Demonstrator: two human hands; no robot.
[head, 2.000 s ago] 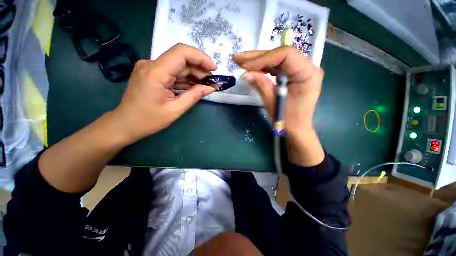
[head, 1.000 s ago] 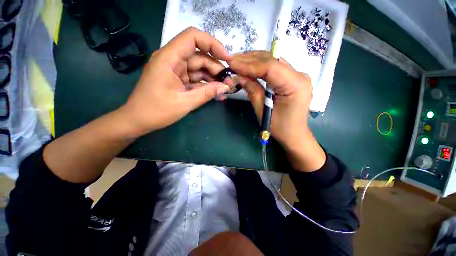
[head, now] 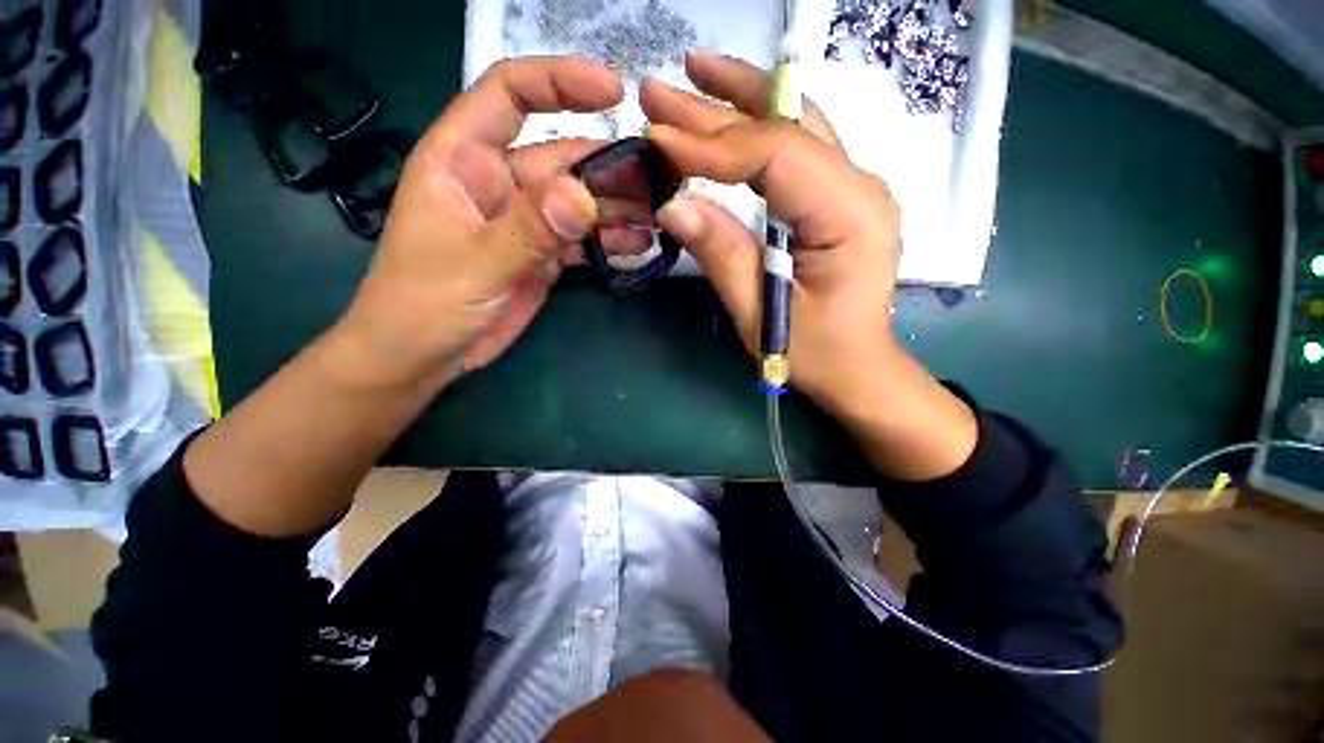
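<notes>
A glossy black watch case frame is held upright in front of the tray, its open centre facing me. My left hand grips its left side with thumb and fingers. My right hand touches its right edge with thumb and index finger. The vacuum pen rests in my right hand, its yellow tip holder pointing away over the tray and its brass and blue rear end towards me. Whether a small part sits at my right fingertips cannot be told.
A white parts tray holds silver pieces left and dark pieces right. Loose frames and a blister tray lie left. A clear hose runs across my right sleeve towards the control box.
The frame has turned from edge-on to showing its open centre. My left fingers have shifted around it. The view has moved, showing more of the blister tray and less of the control box.
</notes>
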